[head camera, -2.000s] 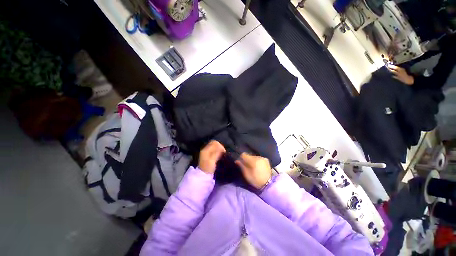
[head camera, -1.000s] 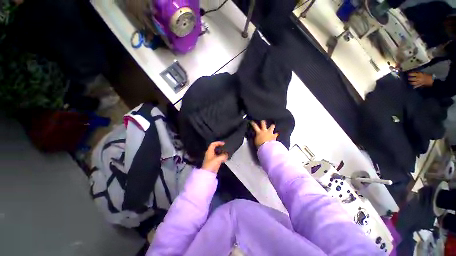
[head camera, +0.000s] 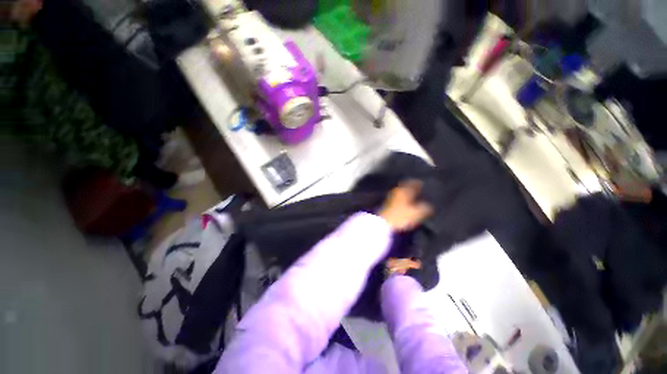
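Note:
A black garment (head camera: 314, 223) lies across the white table (head camera: 475, 277), and one part hangs over the table's left edge. My left hand (head camera: 406, 207) is blurred and reaches far across onto the black cloth. My right hand (head camera: 402, 265) is just below it against the same garment, small and partly hidden by cloth and sleeve. Blur hides whether either hand grips the cloth.
A white-and-dark bundle (head camera: 179, 281) is heaped low left. A purple-ended sewing machine (head camera: 292, 102) and a small grey box (head camera: 279, 172) are on the far table. My machine (head camera: 479, 350) is cut off at bottom right. A black-lined trough (head camera: 483, 172) runs beyond the table.
My left hand has moved up and right across the garment, close to my right hand. The garment has shifted and now stretches left over the table edge. The view has tilted towards the far table.

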